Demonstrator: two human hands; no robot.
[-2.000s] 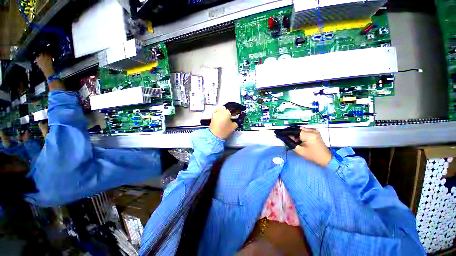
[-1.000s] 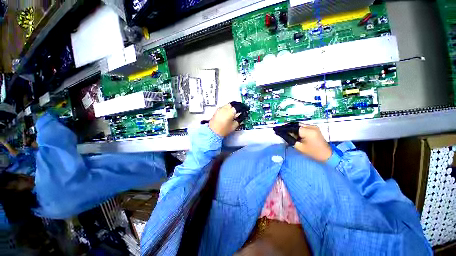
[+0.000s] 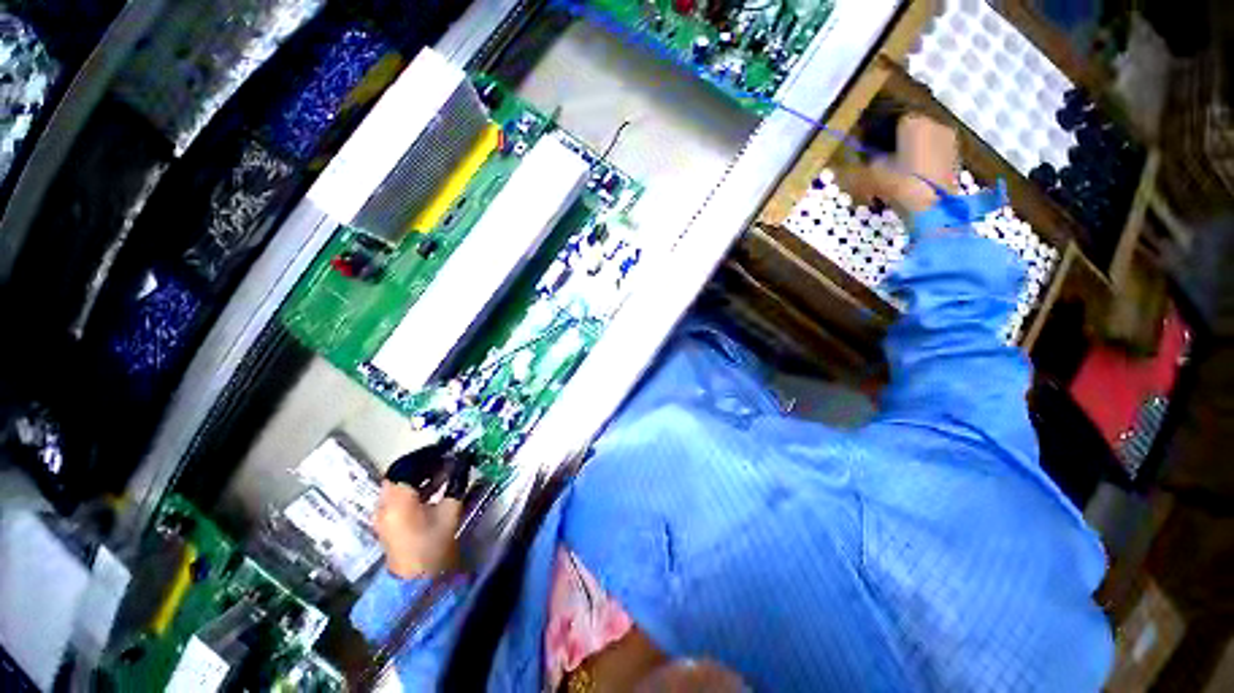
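Observation:
The large green circuit board [image 3: 355, 305] lies on the conveyor, with a long white bar [image 3: 481, 264] across it. A silver-white block [image 3: 406, 142] stands at its far edge beside a yellow strip [image 3: 458, 176]. My left hand [image 3: 421, 521], with black finger covers, is at the board's near left corner; whether its fingers hold anything cannot be told. My right hand [image 3: 909, 160] is blurred over a brown box [image 3: 798, 203] of white round-ended parts [image 3: 839, 224] at the right; its fingertips are unclear.
Small labelled bags [image 3: 332, 508] lie between the boards. Another green board [image 3: 237, 596] is at lower left. Bins of blue components [image 3: 328, 92] and silvery parts [image 3: 241, 210] line the far side. The metal rail [image 3: 677, 291] runs along the near edge. A red item [image 3: 1130, 372] is far right.
The view has turned to the right. My right hand has left the board's near edge and moved out over the box of white parts. My left hand has stayed near the board's corner.

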